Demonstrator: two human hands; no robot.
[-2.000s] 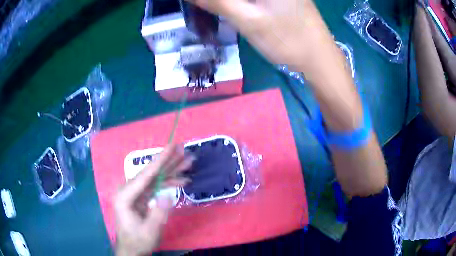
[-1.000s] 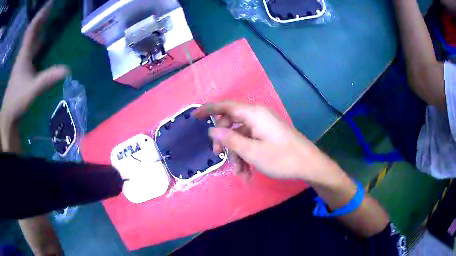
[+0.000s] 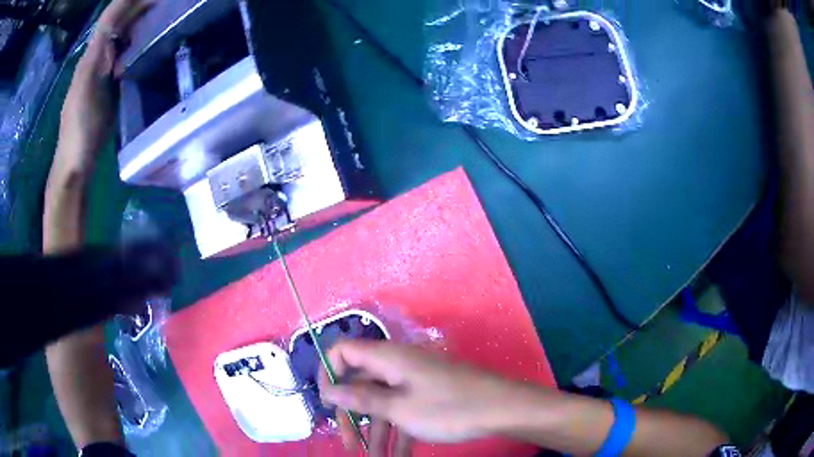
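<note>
A white screw feeder (image 3: 268, 196) stands tilted in view at the upper left. My right hand (image 3: 384, 384) is closed around a thin greenish rod (image 3: 293, 281), whose far end reaches the feeder's metal front. Below and behind that hand lies a black-backed panel with a white rim (image 3: 312, 353), partly hidden. A white cover (image 3: 265, 402) lies left of it, joined by thin wires. My left hand (image 3: 120, 27) is at the top left beside the feeder's far end, blurred and partly cut off; its grip cannot be told.
A red mat (image 3: 455, 268) lies under the parts. A wrapped black panel (image 3: 571, 76) lies at the upper right. A dark cable (image 3: 553, 228) crosses the green bench. A blurred dark cylinder (image 3: 80, 290) juts in from the left. Another person's arm (image 3: 794, 161) is at the right edge.
The view has shifted, showing more of the feeder. My left hand has moved up to its far end. My right hand is now lower, over the black panel, with the rod clearly visible in it.
</note>
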